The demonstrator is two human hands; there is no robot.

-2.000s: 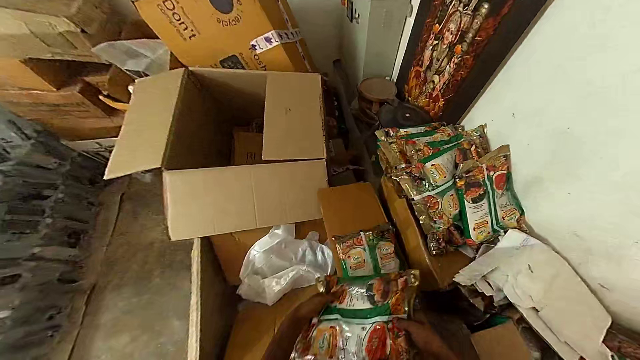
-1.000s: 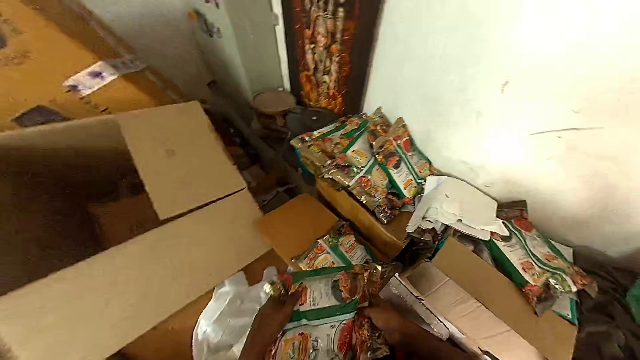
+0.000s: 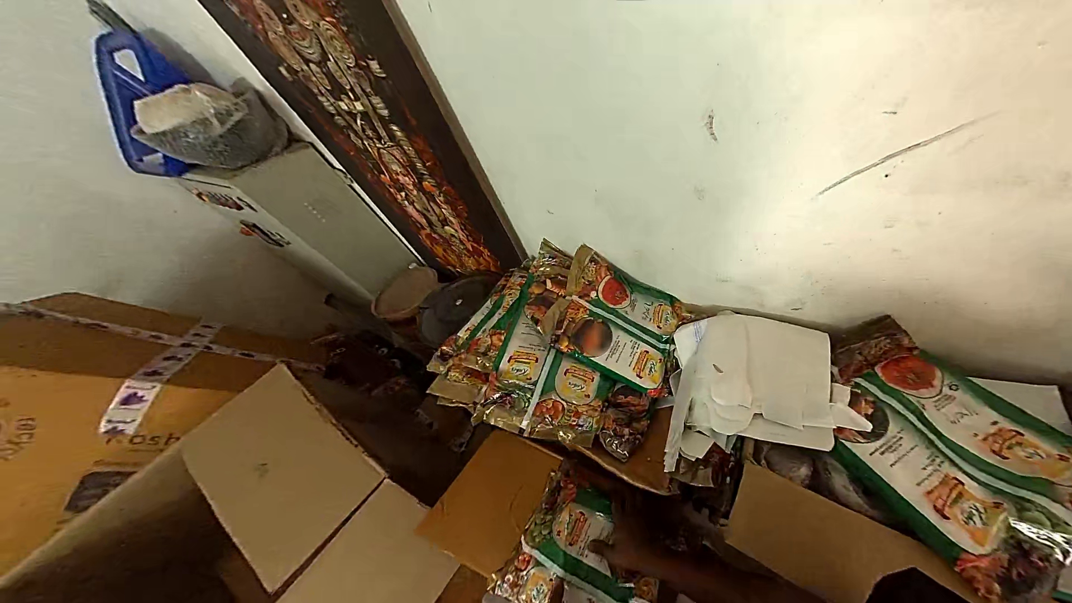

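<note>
At the bottom centre my right hand reaches in from the lower right and grips the right edge of a green-and-white printed food packet, its thumb on the front. Its other fingers are dark and partly hidden. The packet is over an open carton, with more packets beneath it. My left hand is out of view. Above the right hand, a pile of similar packets lies on a cardboard box. Further right, two large packets lie side by side.
White papers lie right of the pile. Open carton flaps stand at lower left, beside a large taped carton. A brown flap is right of my hand. Behind are a wall, a framed picture and a grey cabinet.
The packet that both hands held in front of me is no longer held up there. My left hand has left the view; my right hand is at a packet over the carton. The view has swung right.
</note>
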